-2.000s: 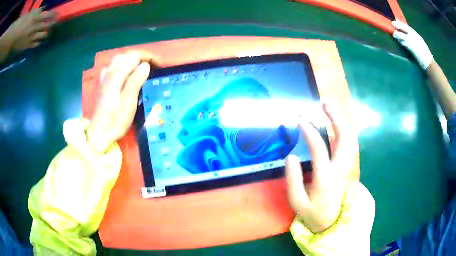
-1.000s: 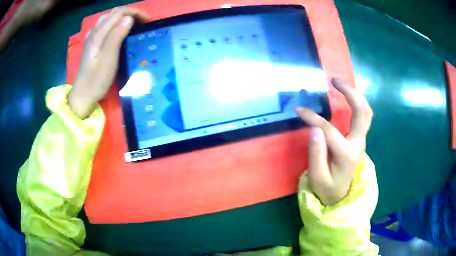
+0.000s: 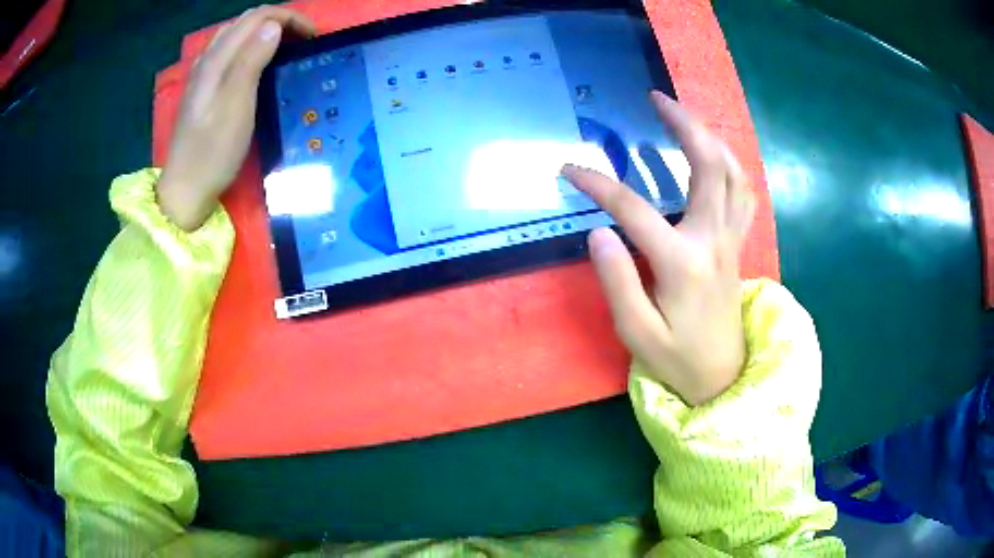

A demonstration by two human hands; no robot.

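The tablet computer lies slightly tilted in the red foam tray. Its screen is lit and shows a pale window with a row of small icons over a blue desktop. A white barcode label is at its lower left corner. My left hand rests along the tablet's left edge and upper left corner, fingertips on the edge. My right hand is spread over the lower right of the screen, index fingertip at the window's lower right part, thumb near the bottom bezel. It holds nothing.
The tray lies on a shiny dark green surface. Another red tray edge shows at the far right, and a red edge at the upper left. Blue clothing is at the lower right.
A pale window has opened over the desktop since two seconds ago. My right hand has moved left over the screen. My left hand stays at the left edge. The other people's hands have left view.
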